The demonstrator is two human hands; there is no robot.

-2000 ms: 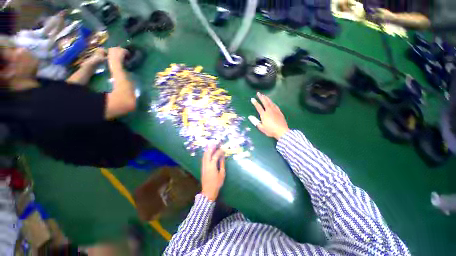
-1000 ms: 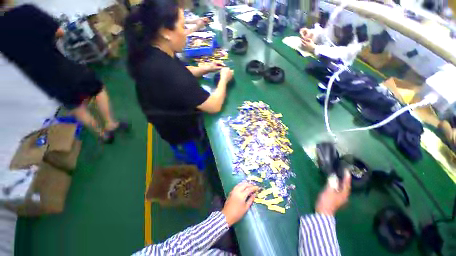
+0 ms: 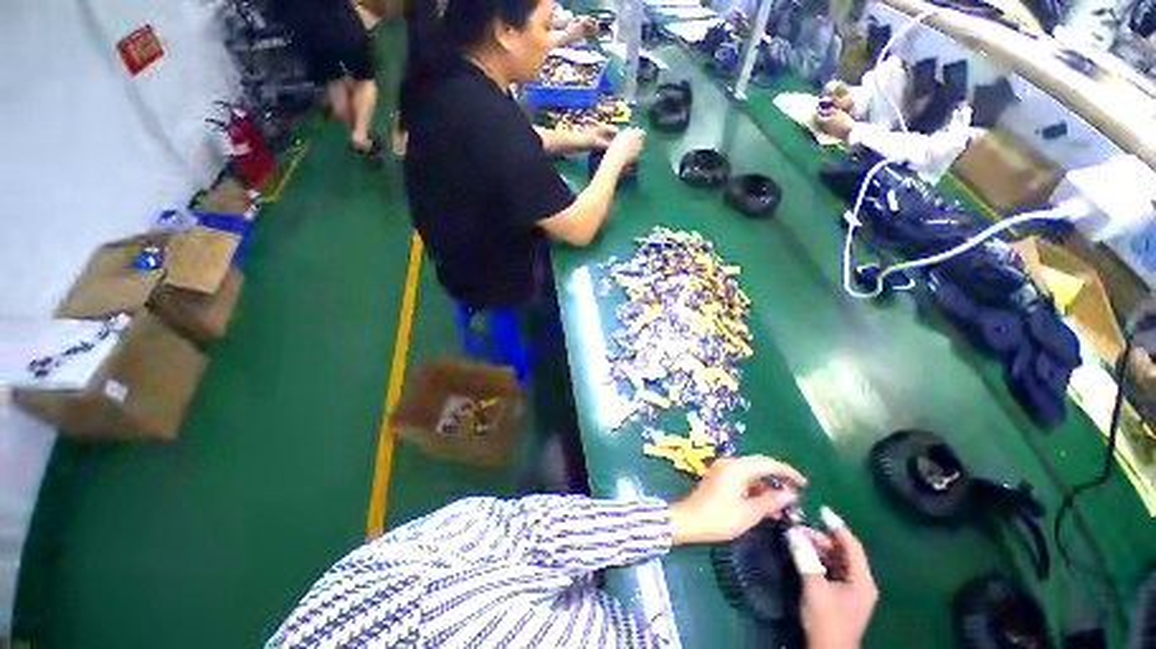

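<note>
A black round fan head (image 3: 751, 581) with a ribbed rim is close in front of me at the bench's near part. My right hand (image 3: 839, 586) holds it from the right, with white wraps on two fingers. My left hand (image 3: 735, 502) is over the fan head's upper edge, its fingertips pinched on a small dark, silvery part. The fingers partly hide the part and the fan's centre. A heap of small silvery parts with yellow tabs (image 3: 682, 317) lies beyond my left hand.
More black fan heads (image 3: 923, 475) lie to the right, one with a curved stand (image 3: 1018, 514). A white cable (image 3: 944, 257) loops near a dark parts pile (image 3: 1014, 336). A person in black (image 3: 488, 190) works at the left bench edge. An open carton (image 3: 459, 412) is on the floor.
My left hand has moved from the heap's near end to the fan head. My right hand has brought the fan head closer to me. The camera view has also shifted.
</note>
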